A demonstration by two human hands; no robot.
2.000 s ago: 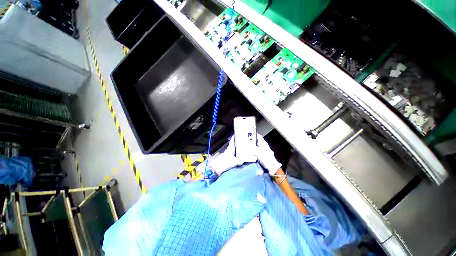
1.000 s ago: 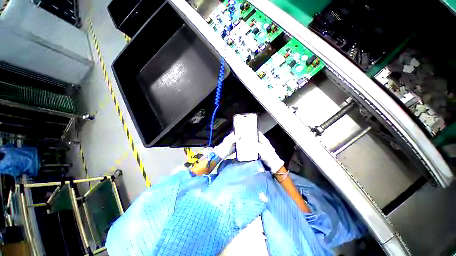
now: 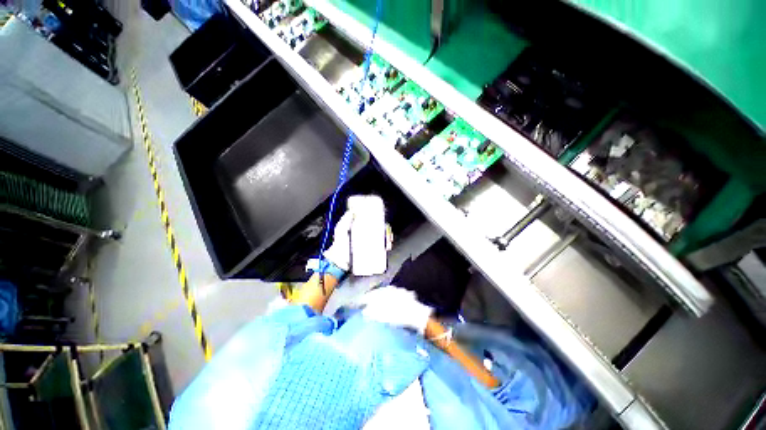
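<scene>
A smartphone (image 3: 369,235) with a bright white face stands upright in view at the lap. My left hand (image 3: 338,249), in a white glove with a blue wrist strap, holds it from the left side; fingertips show at its right edge. My right hand (image 3: 397,307), in a white glove with a thin bracelet at the wrist, lies below the phone against the blue smock, apart from it. Its fingers are blurred, so their pose is unclear. A blue coiled cord (image 3: 343,168) runs up from the left wrist.
Green circuit boards (image 3: 454,158) sit in a row between the conveyor rails (image 3: 504,281). A large black tote (image 3: 273,168) stands left of the line. A tray of light parts (image 3: 638,185) and a dark parts tray (image 3: 537,101) lie under the bench. Racks stand at the left.
My right hand has let go of the phone and moved down to the smock. My left hand and the phone have shifted left. The view has shifted, showing more boards up the line.
</scene>
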